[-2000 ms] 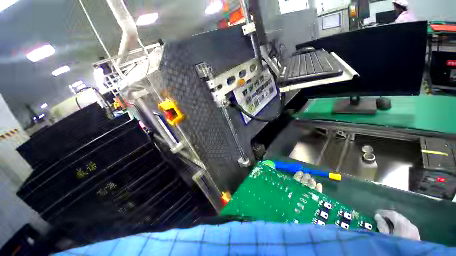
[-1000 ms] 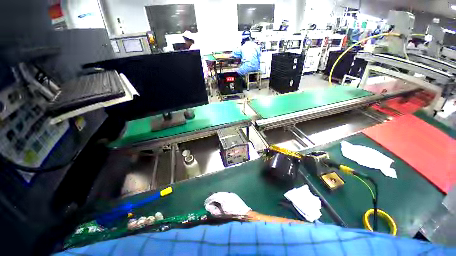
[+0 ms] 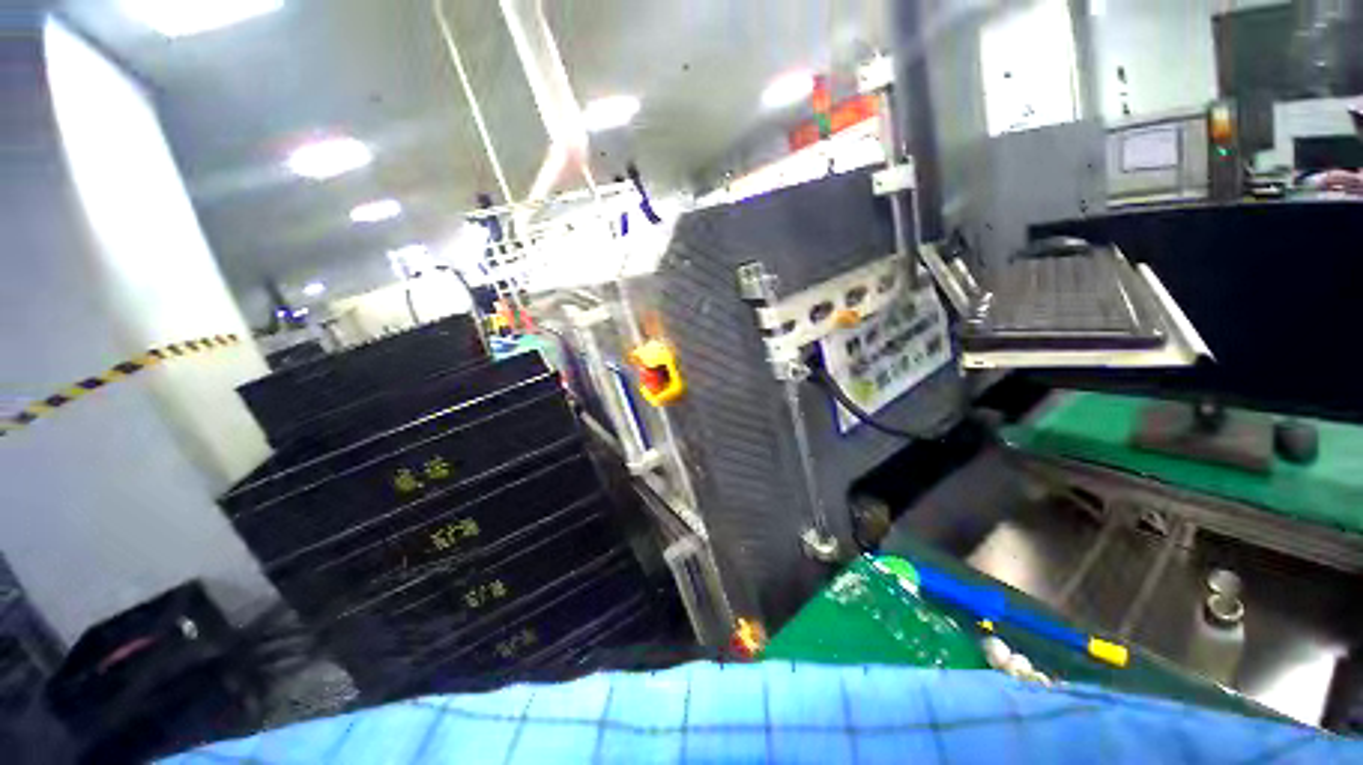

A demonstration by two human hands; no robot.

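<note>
The green circuit board (image 3: pixel 860 625) lies at the bottom centre-right, with white markings on it. My blue-checked clothing covers its near part. A blue tube tool with a yellow tip, like a solder sucker (image 3: pixel 1005 605), lies along its far side. A bright green round end, like that of a solder spool (image 3: pixel 898 571), is at the board's far corner. Small pale rounded things (image 3: pixel 1011 658) show by the board's edge; I cannot tell what they are. Neither my left hand nor my right hand can be made out in the picture.
A tall stack of black trays (image 3: pixel 434 546) stands at left. The grey machine cabinet (image 3: pixel 748 374) is beside it. A keyboard (image 3: pixel 1069 296) on a shelf, a monitor (image 3: pixel 1271 299) and a green conveyor (image 3: pixel 1076 426) are at right. A white bottle (image 3: pixel 1221 635) stands behind the board.
The view swung right to the bench and conveyor, then back left to the cabinet and trays. The white-gloved right hand, seen in both earlier frames, is out of view.
</note>
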